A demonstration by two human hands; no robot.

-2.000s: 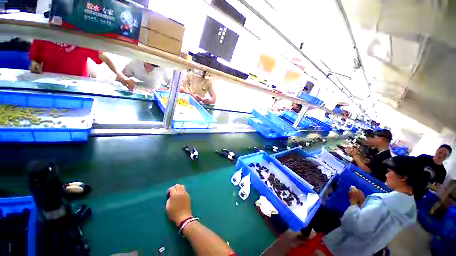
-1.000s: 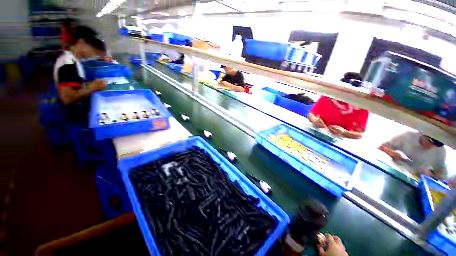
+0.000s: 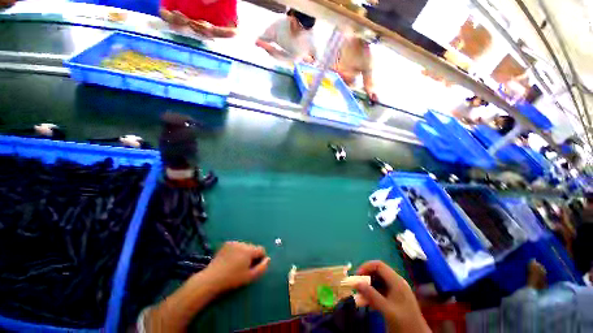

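The tan cardboard pad (image 3: 305, 300) lies at the near table edge, with a bright green disc (image 3: 326, 296) on it. My right hand (image 3: 387, 296) is at the pad's right side and pinches a small white end piece (image 3: 356, 280). A dark shape below these fingertips is too blurred to name. My left hand (image 3: 239, 263) is left of the pad, above the green tabletop, with its fingers curled; whether it holds anything is hidden. Black handles (image 3: 65, 234) fill the left blue bin, and more lie loose beside it.
A dark bottle (image 3: 179, 146) stands by the left bin. White squeeze bottles (image 3: 385, 207) and crumpled white tissue (image 3: 411, 244) lie beside the right parts bin (image 3: 432, 227). Assembled pieces (image 3: 338, 153) lie along the dark belt. People sit across it; another person's blue sleeve shows at lower right.
The view has swung back from the left and tilted down. Both my hands now show near the pad. One second ago only one hand showed, beside the dark bottle.
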